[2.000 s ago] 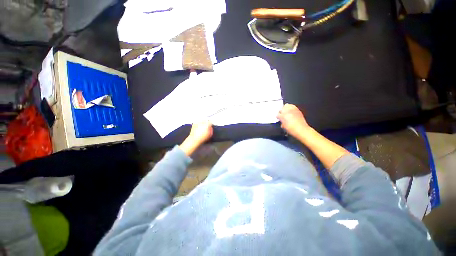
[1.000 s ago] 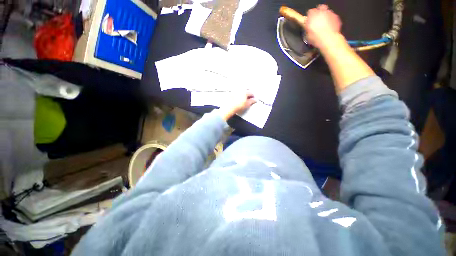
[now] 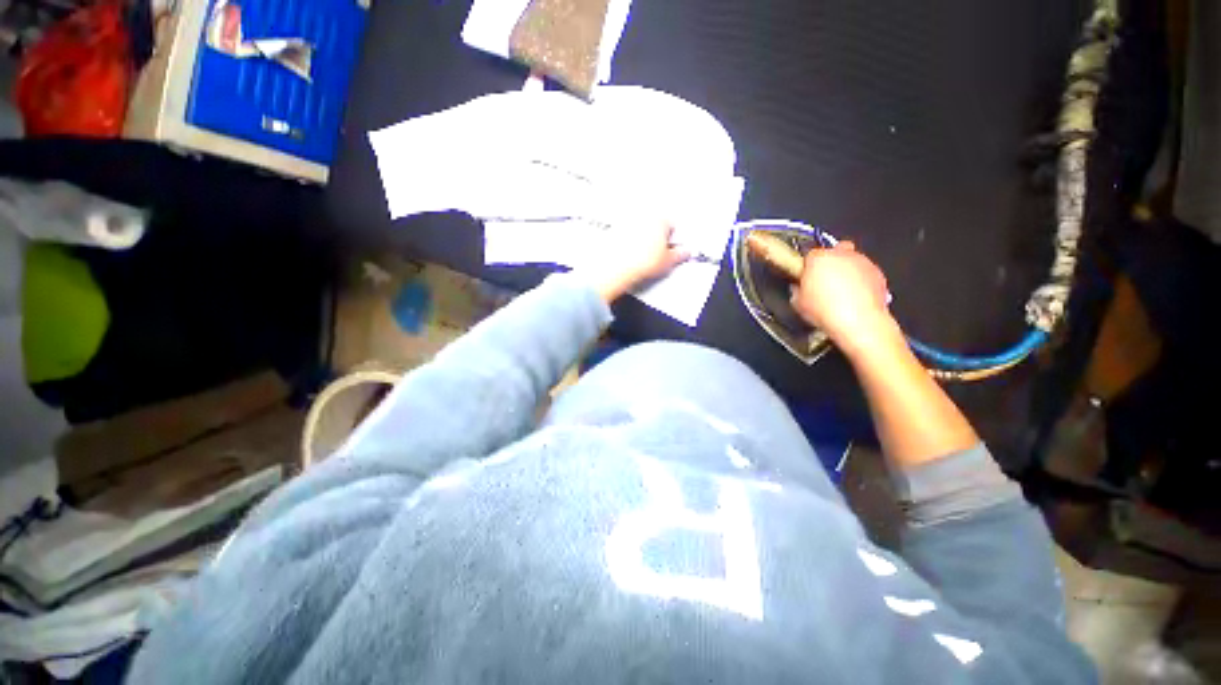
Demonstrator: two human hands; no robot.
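Observation:
A white garment panel (image 3: 562,154) with thin dark seam lines lies on the black cloth-covered table. My left hand (image 3: 649,257) is on the panel's near right part, at the seam; whether its fingers pinch the cloth is unclear. My right hand (image 3: 841,288) grips the wooden handle of the steam iron (image 3: 777,301). The iron stands on the table just right of the panel's right edge, its pointed end toward me. A speckled brown piece (image 3: 565,40) on white cloth lies beyond the panel.
The blue iron hose (image 3: 978,359) runs right to a thick wrapped line (image 3: 1075,174). A blue-topped box (image 3: 275,80) and red bag (image 3: 74,67) are at the upper left. A round cream-rimmed bucket (image 3: 321,422) is below the table edge.
My right hand went from the panel to the iron's handle and brought the iron nearer, beside the panel. My left hand moved right along the panel, whose near right part now angles toward me.

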